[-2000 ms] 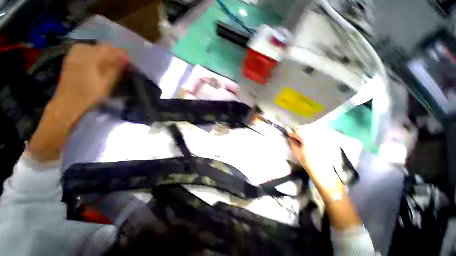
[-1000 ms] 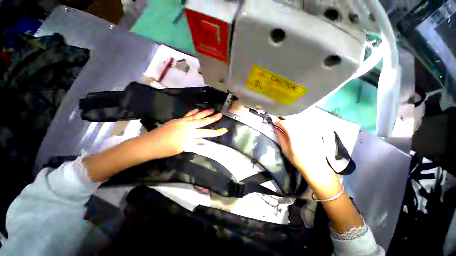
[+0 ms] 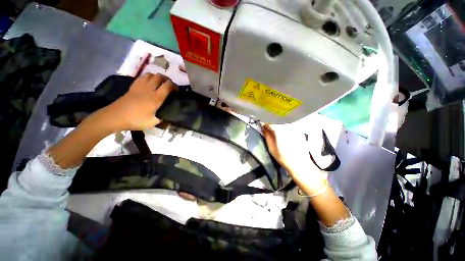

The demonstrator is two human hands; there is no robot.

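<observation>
A padded camouflage shoulder strap point(image 3: 204, 118) curves across the white work plate point(image 3: 173, 141), its upper part close under the sewing machine head point(image 3: 285, 61). My left hand point(image 3: 145, 99) lies on the strap's left part with fingers bent over it; the fingertips are partly hidden. My right hand point(image 3: 280, 148) is at the strap's right edge, just below the head; its fingertips are by the clamp area and what they touch is unclear. A second camouflage strap point(image 3: 153, 173) with a black buckle point(image 3: 223, 194) lies nearer me.
Dark camouflage pieces point(image 3: 25, 76) lie at the left table edge, and more dark straps point(image 3: 204, 234) at the front. A black webbing loop point(image 3: 326, 155) lies right of my right hand. Black webbing pieces point(image 3: 408, 178) are heaped at right. A pale tube point(image 3: 382, 81) hangs beside the head.
My left hand has moved left and up along the strap, its spread fingers now bent. My right hand stays beside the head. The view has shifted slightly.
</observation>
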